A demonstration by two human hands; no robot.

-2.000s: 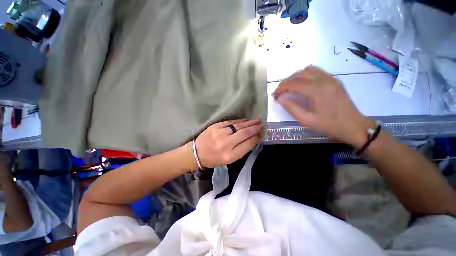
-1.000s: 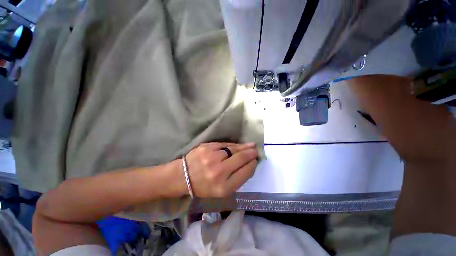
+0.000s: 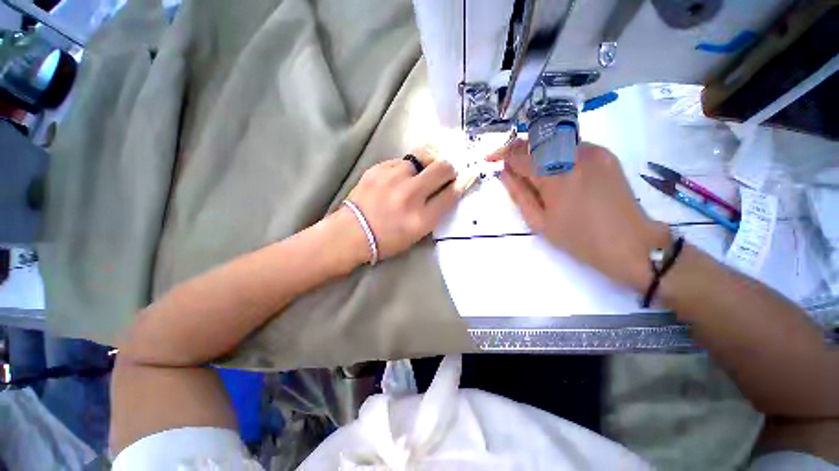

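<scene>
The olive-khaki garment panel (image 3: 276,120) is spread over the table left of the needle and hangs over the front edge. My left hand (image 3: 402,204) lies on its right part, fingertips pressing the cloth near the presser foot (image 3: 480,118). My right hand (image 3: 575,198) is just right of the foot, below the grey-blue attachment (image 3: 553,147). Its fingertips are close together beside the needle area; bright glare and blur hide whether they pinch anything. The white machine head (image 3: 442,55) stands above the hands.
Blue snips (image 3: 690,198) and a pink-red tool (image 3: 695,189) lie at the right, beside a white printed label (image 3: 754,225) and crumpled clear plastic (image 3: 805,184). A measuring tape (image 3: 570,338) runs along the front edge. A dark panel (image 3: 782,69) is at the upper right.
My left hand has moved up with the panel's edge to the foot. My right hand has come back from the far right, behind the machine head, to the needle area.
</scene>
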